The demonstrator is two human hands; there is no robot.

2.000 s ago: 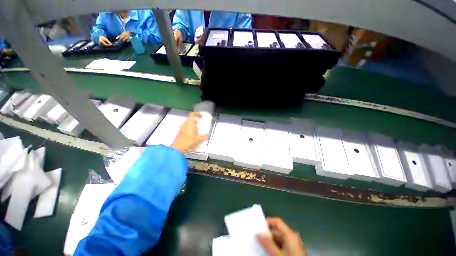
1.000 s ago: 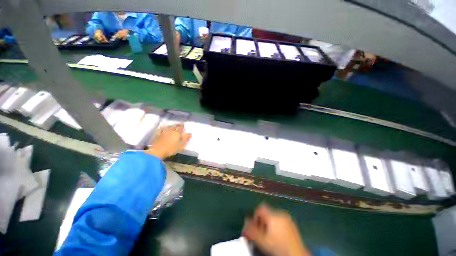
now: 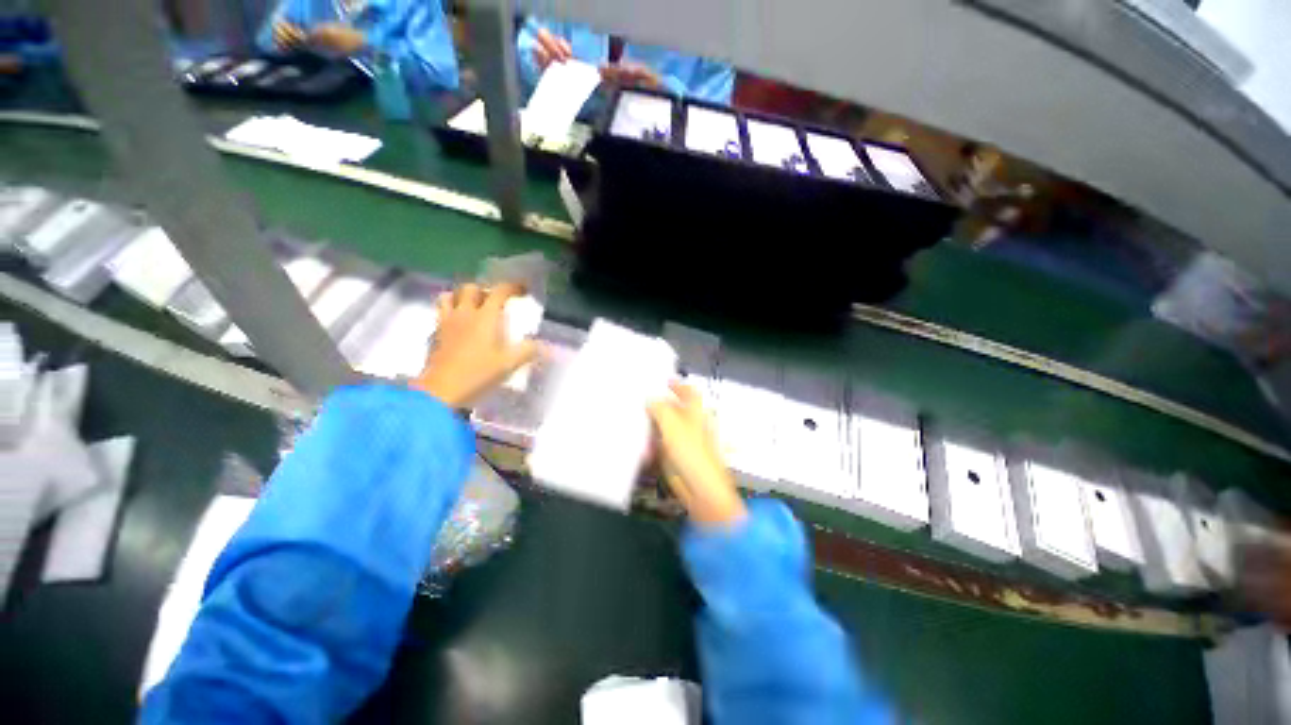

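Note:
A row of white phone boxes lies close together on the green conveyor belt. My right hand holds a flat white insert card by its right edge, tilted over the near side of the row. My left hand is on a box in the row just left of the card, its fingers at the box's far end; a small white piece shows by the fingers. A stack of white inserts lies on the near bench, cut off by the bottom edge.
A tall stack of black phone trays stands across the belt. A grey post crosses at left. Crinkled clear plastic lies by my left sleeve, loose white pieces at far left. People in blue smocks work opposite. A blurred hand shows at far right.
My right hand has moved from the near bench up to the row with a card. My left hand stays at the row, now at a box's far end. A person opposite has lifted a white piece.

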